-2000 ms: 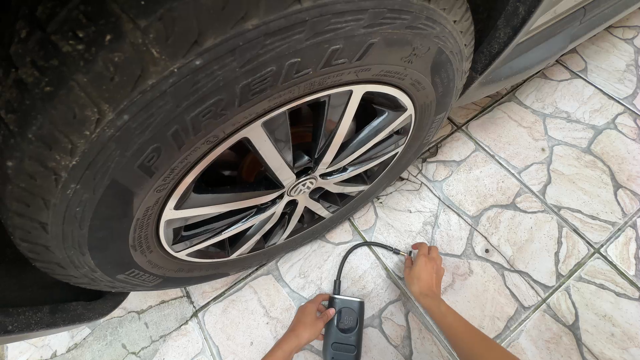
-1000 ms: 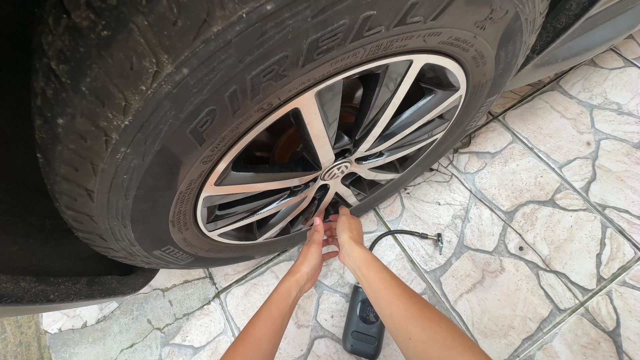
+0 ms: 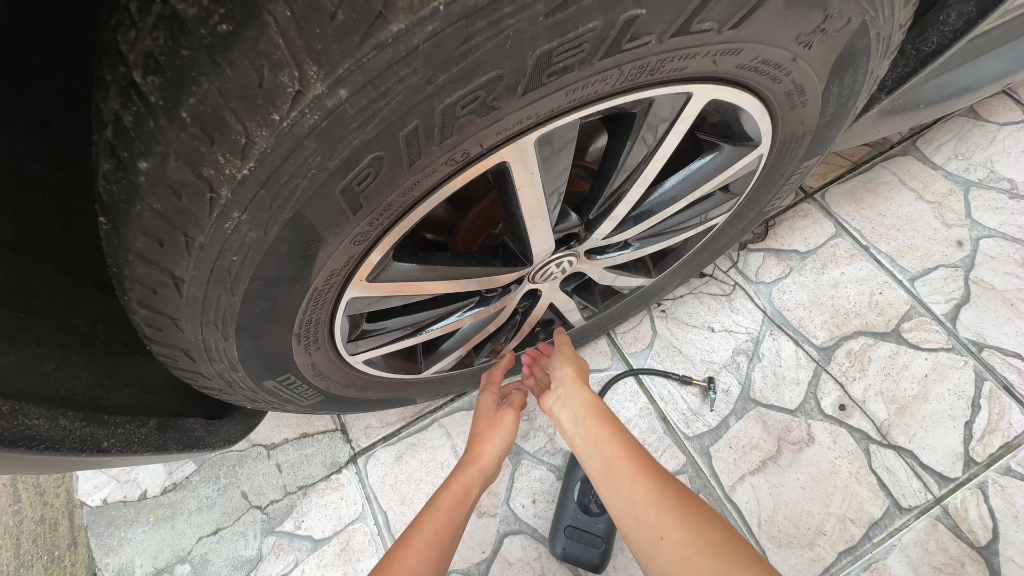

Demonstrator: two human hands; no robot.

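Note:
My left hand (image 3: 498,408) and my right hand (image 3: 558,374) are close together at the lower edge of the alloy wheel rim (image 3: 524,172). The fingers of both are bent and apart, and nothing shows in either; whether the right fingertips touch the rim cannot be told. The black tire (image 3: 264,264) surrounds the rim. Partly behind my right forearm, a dark portable tire inflator (image 3: 582,524) lies on the stone paving. Its black hose (image 3: 640,373) curves up and right to a metal valve connector (image 3: 710,387) resting on the paving.
The car's lower body edge (image 3: 928,80) runs along the upper right. A dark wheel-arch liner (image 3: 120,420) hangs at the left. Stone paving (image 3: 808,456) with dark joints lies below and right, and grey concrete (image 3: 184,500) at lower left.
Two seconds ago my left hand was on the inflator and my right hand held the hose end. Both have let go and moved to the lower rim.

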